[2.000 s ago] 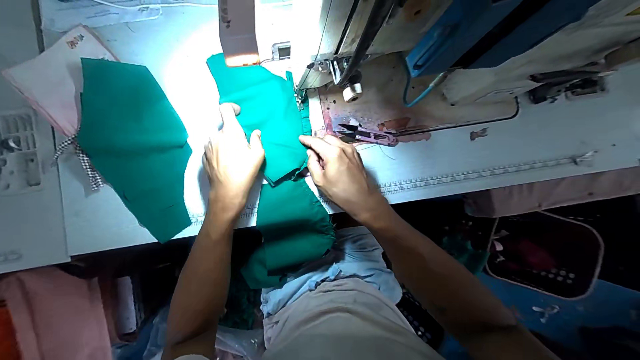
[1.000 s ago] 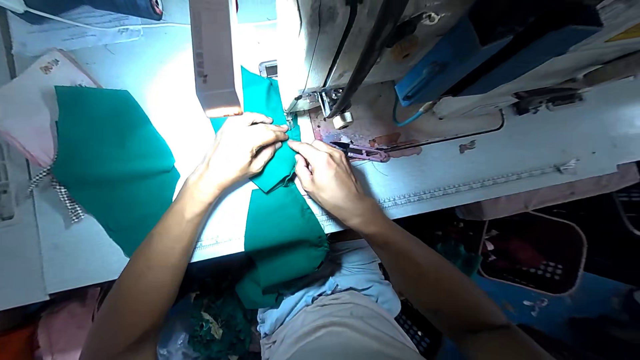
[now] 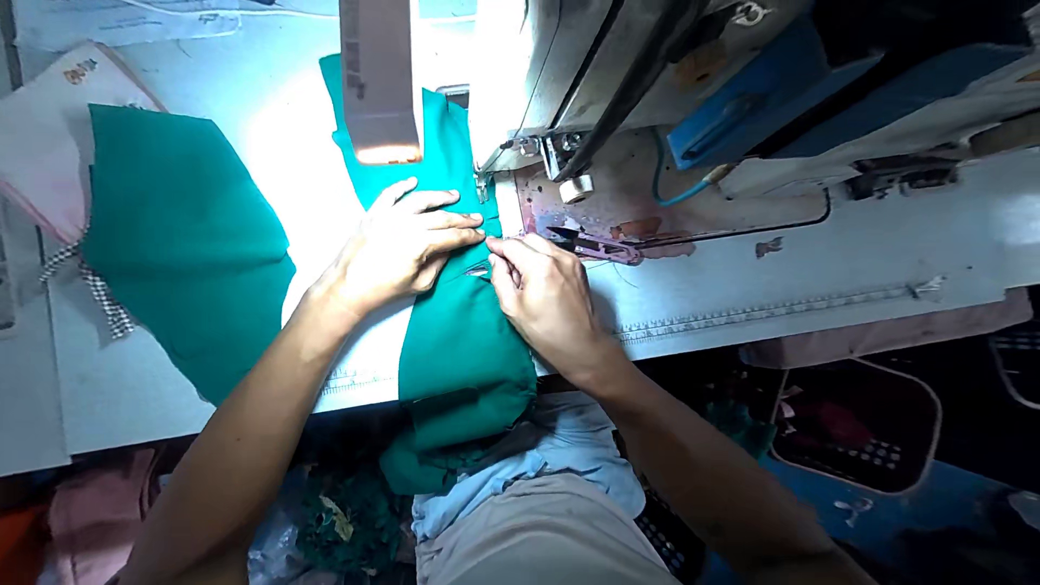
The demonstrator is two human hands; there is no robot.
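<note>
Green fabric [image 3: 459, 333] runs under the presser foot [image 3: 482, 187] of a sewing machine [image 3: 561, 73] and hangs over the table's front edge. My left hand [image 3: 398, 244] lies on it with fingers spread, pressing it flat just left of the foot. At the fabric's right edge, in front of the foot, my right hand [image 3: 540, 284] pinches the cloth between thumb and fingertips. Beside that hand lie thread snips [image 3: 597, 245] with a pink handle. Another green fabric piece [image 3: 187, 244] rests to the left, partly over pale printed cloth [image 3: 49, 138].
A lamp housing [image 3: 380, 81] hangs above the fabric, left of the needle area. A measuring tape [image 3: 764, 313] runs along the table's front edge. Gingham strips [image 3: 106, 301] stick out beneath the left green piece. A dark basket [image 3: 857, 426] stands below at the right.
More of the green fabric now lies beyond the presser foot. My left hand, flat with fingers apart two seconds ago, came to the fabric edge near my right hand and is now spread on the cloth.
</note>
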